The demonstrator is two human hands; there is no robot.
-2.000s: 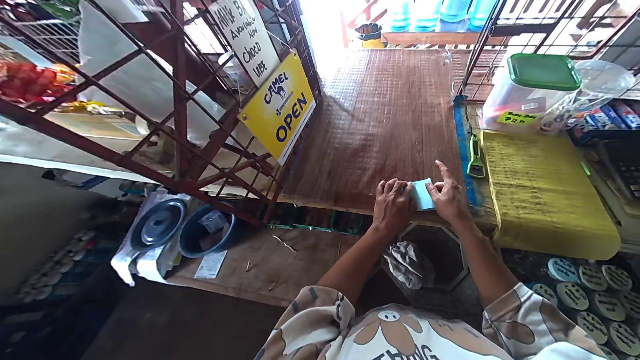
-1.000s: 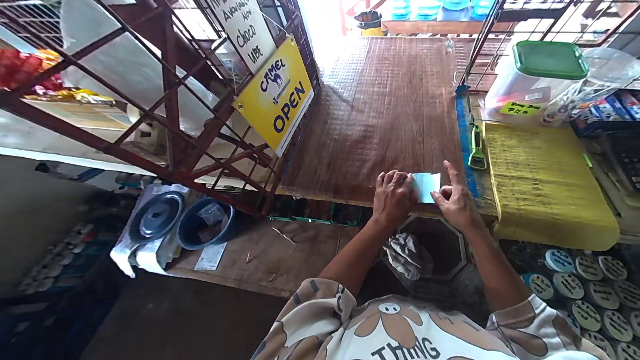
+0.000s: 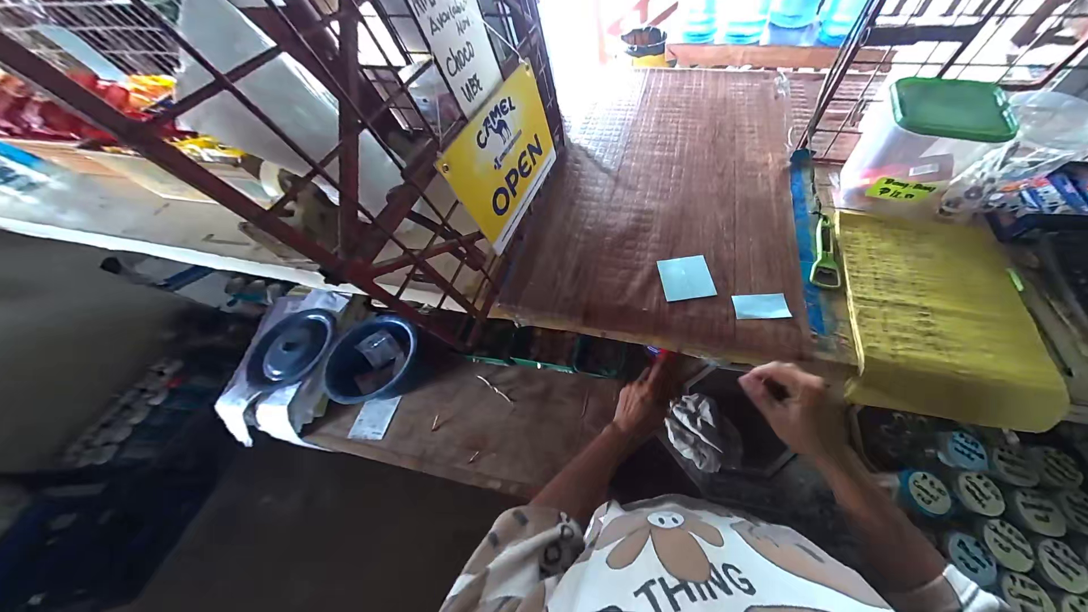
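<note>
Two pale blue pieces of paper lie apart on the brown counter: a squarish one (image 3: 687, 279) and a smaller strip (image 3: 761, 306) to its right. My left hand (image 3: 648, 393) is below the counter's front edge, at a small red and blue object (image 3: 659, 352) that is partly hidden; whether the fingers grip it cannot be told. Just below the edge, near the strip, my right hand (image 3: 786, 399) hovers with its fingers curled; its inside is hidden. Between my hands, lower down, is a crumpled whitish plastic bag (image 3: 695, 429).
A metal grille with a yellow sign (image 3: 501, 157) borders the counter's left. At right are a green-handled peeler (image 3: 824, 255), a yellow sheet (image 3: 943, 323) and a green-lidded tub (image 3: 901, 153). Below left stands a blue bucket (image 3: 371, 359); lidded jars (image 3: 1007, 544) fill the lower right.
Both hands have left the blue paper on the counter and moved down past its front edge. The paper now lies as two separate pieces.
</note>
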